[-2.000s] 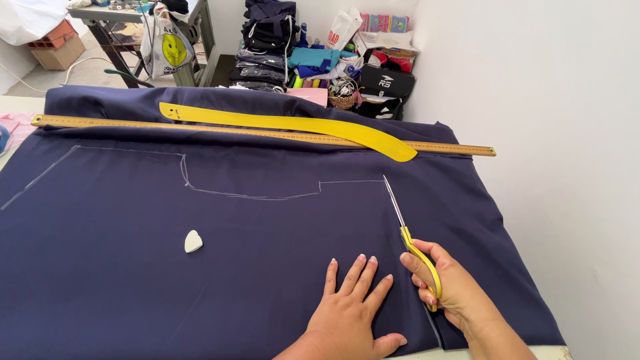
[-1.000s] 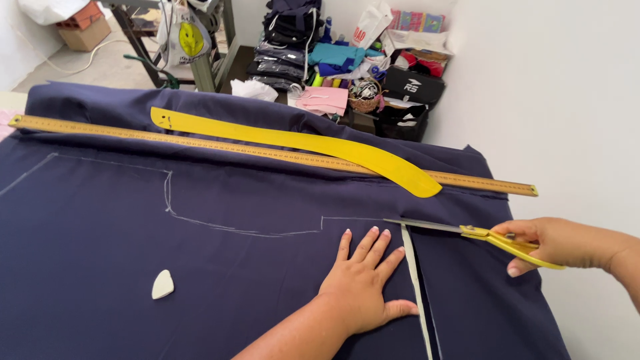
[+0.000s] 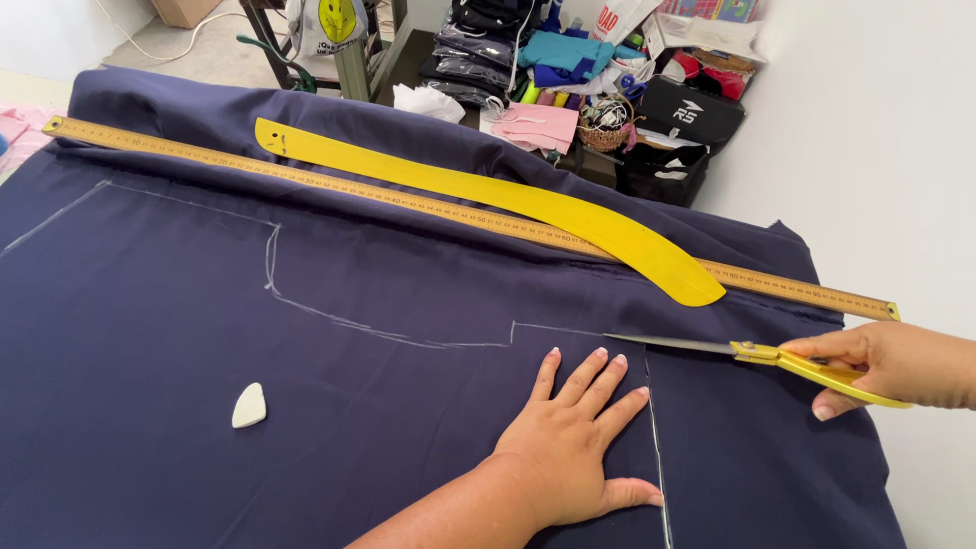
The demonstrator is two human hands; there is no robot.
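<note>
Navy blue fabric (image 3: 366, 427) lies spread out, with chalk lines drawn across it. My left hand (image 3: 572, 442) rests flat on it, fingers spread, holding nothing, its thumb at a long cut in the cloth. At the right, my right hand (image 3: 892, 366) grips yellow-handled fabric scissors (image 3: 762, 354). Their blades look nearly closed and point left, the tips on the chalk line just above my left fingers. A white piece of tailor's chalk (image 3: 249, 406) lies left of my left hand. Beyond the lines, a yellow curved ruler (image 3: 473, 187) partly overlaps a long wooden ruler (image 3: 351, 187).
Bunched fabric folds run along the far edge. Behind stand a wicker basket (image 3: 605, 126), a black box (image 3: 690, 107), folded pink cloth (image 3: 537, 126) and bagged dark garments (image 3: 473, 57). A white wall (image 3: 877, 152) is at the right, pink cloth (image 3: 23, 137) at the far left.
The scissors pointed away from me along the cut; my right hand has since swung outward to the right and they now point left. My left hand remains flat on the fabric.
</note>
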